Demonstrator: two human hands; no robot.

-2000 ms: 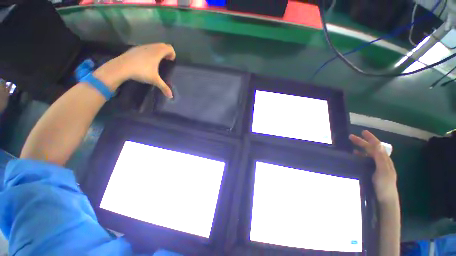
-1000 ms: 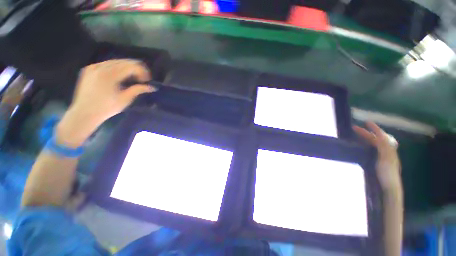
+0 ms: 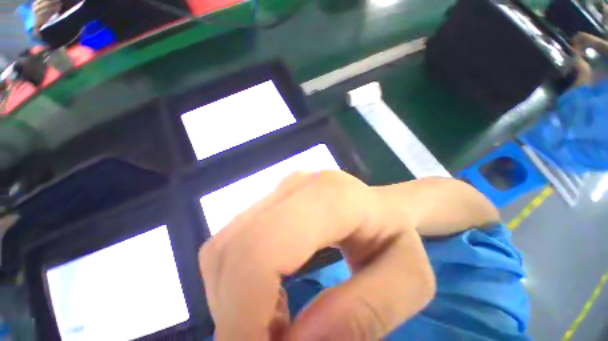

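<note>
Black foam trays [image 3: 175, 143] hold tablets with plain white screens: one at the back [image 3: 238, 120], one at front left [image 3: 117, 286], and one in the middle [image 3: 267, 180] partly covered by my right hand. A dark flat piece [image 3: 87, 186] stands tilted in the left rear part. My right hand [image 3: 313, 253] is large and close to the camera, fingers curled with the tips near the bottom edge; whether it holds anything is not visible. A small blurred patch of my left hand [image 3: 8, 223] shows at the left edge, beside the dark piece.
A roll of white labels [image 3: 365, 94] lies right of the trays, its strip [image 3: 407, 143] hanging over the green bench edge. A black stack [image 3: 490, 56] stands beyond it. Another person's blue sleeve [image 3: 567, 126] and a blue stool [image 3: 503, 174] are at the right.
The view has swung right. My right hand has left the tray's right side and come up close to the camera. My left hand has nearly gone out at the left edge.
</note>
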